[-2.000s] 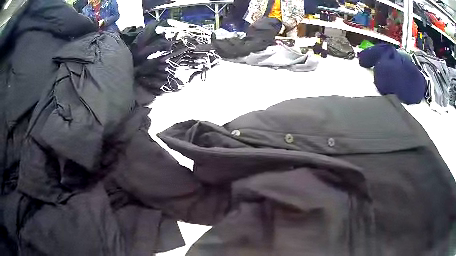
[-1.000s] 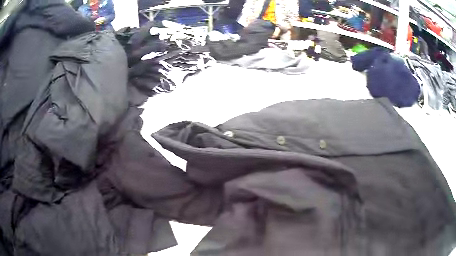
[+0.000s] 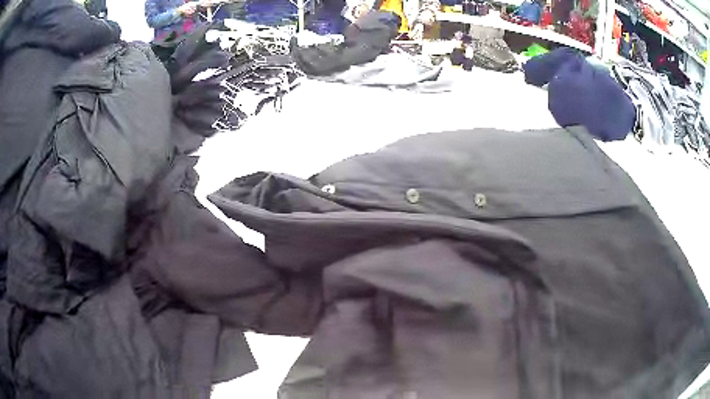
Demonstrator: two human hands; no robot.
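A dark grey padded coat lies on the white table in front of me. Its collar or hood edge is a thick folded band pointing left. Three pale round buttons sit in a row on the upper front. A sleeve-like part reaches left towards the pile. Folded cloth lies over the lower middle of the coat and is partly blurred. Neither my left hand nor my right hand is in view.
A tall coat pile stands at the left. Black pieces with white strips, grey cloth and a navy bundle lie along the back. Grey garments are at the right. A person is behind the pile, with shelves beyond.
The whole view has shifted, so the coat, pile and background sit further left and a little higher. The coat keeps much the same shape. More of the person's arms shows at the back left.
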